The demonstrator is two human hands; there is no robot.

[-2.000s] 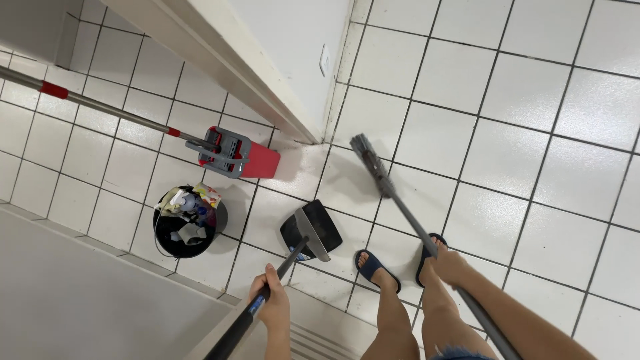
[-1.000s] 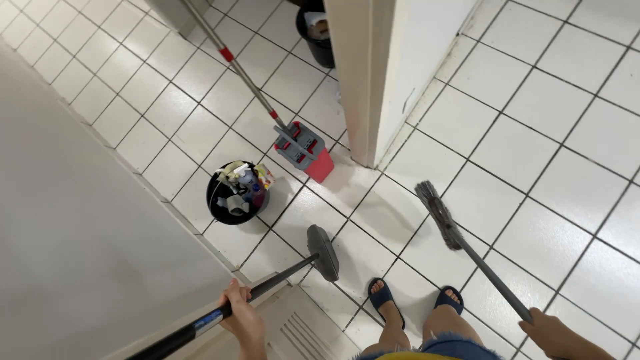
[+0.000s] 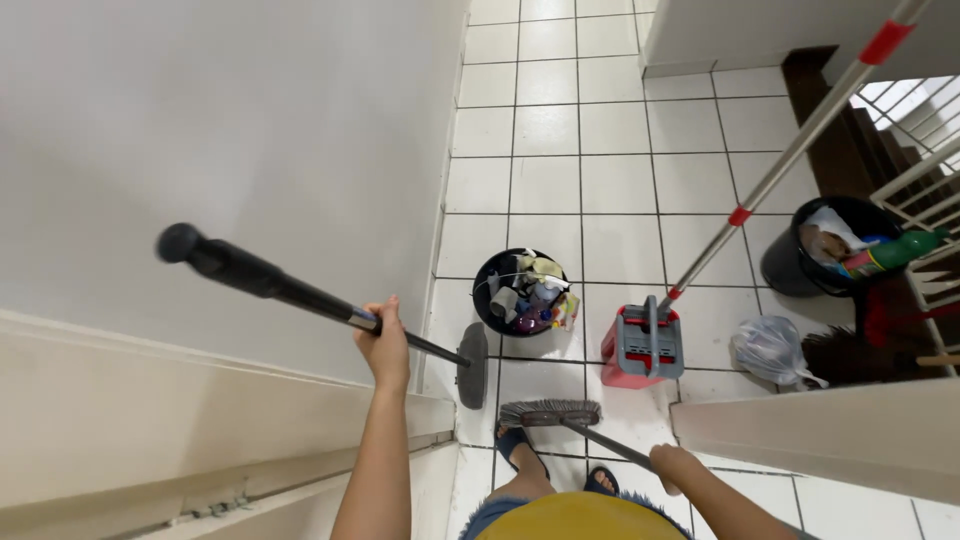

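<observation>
My left hand (image 3: 384, 341) grips the black and grey pole of a long-handled dustpan (image 3: 472, 366), whose grey head is at the floor beside the left wall. The pole's black end rises toward the upper left. My right hand (image 3: 667, 466) is closed around the grey handle of a broom (image 3: 551, 412). The broom's grey bristles are by my left foot, right of the dustpan. Just above them is a black bucket (image 3: 480, 304) with bottles and cloths inside. A red and grey mop bucket (image 3: 637, 352) stands to its right, with a metal mop pole leaning out of it.
At the right are a black bin (image 3: 784, 259) with a green bottle and bags, a tied plastic bag (image 3: 772, 349), and a dark staircase with a white railing (image 3: 919, 172). A wall (image 3: 300, 150) runs along the left; a wall edge (image 3: 810, 435) juts in at lower right.
The view has turned strongly, bringing the staircase and bin into sight. The broom head is now close to the dustpan and my feet; earlier it was out to the right.
</observation>
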